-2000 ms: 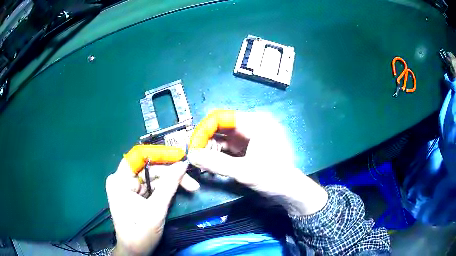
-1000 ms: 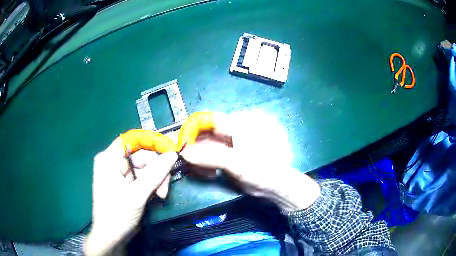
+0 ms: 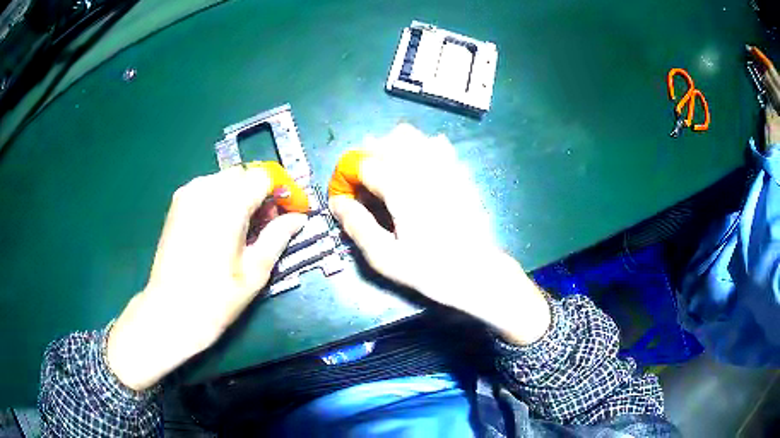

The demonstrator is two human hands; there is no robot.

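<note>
A silver-grey metal fixture (image 3: 301, 159) lies on the green bench, its open window at the far end and its slotted bed near me. Dark strips cross the bed, perhaps black cables. My left hand (image 3: 218, 244), with an orange finger cot, is at the bed's left side, thumb and index tips close together. My right hand (image 3: 428, 214), also with an orange cot, is at the right side, its fingertips close together near the left ones. It is overexposed. Whatever lies between the fingertips is too small to make out.
A second silver-grey fixture (image 3: 453, 73) lies at the back centre. Orange-handled scissors (image 3: 687, 103) lie at the right. A neighbouring person's blue sleeve (image 3: 744, 257) and hand are at the right edge. Dark machinery is at the upper left; a blue stool (image 3: 637, 316) is at the lower right.
My hands have moved up and away from me over the fixture, and their pinched tips have parted slightly. The slotted bed now shows more below them. The whole view has shifted a little.
</note>
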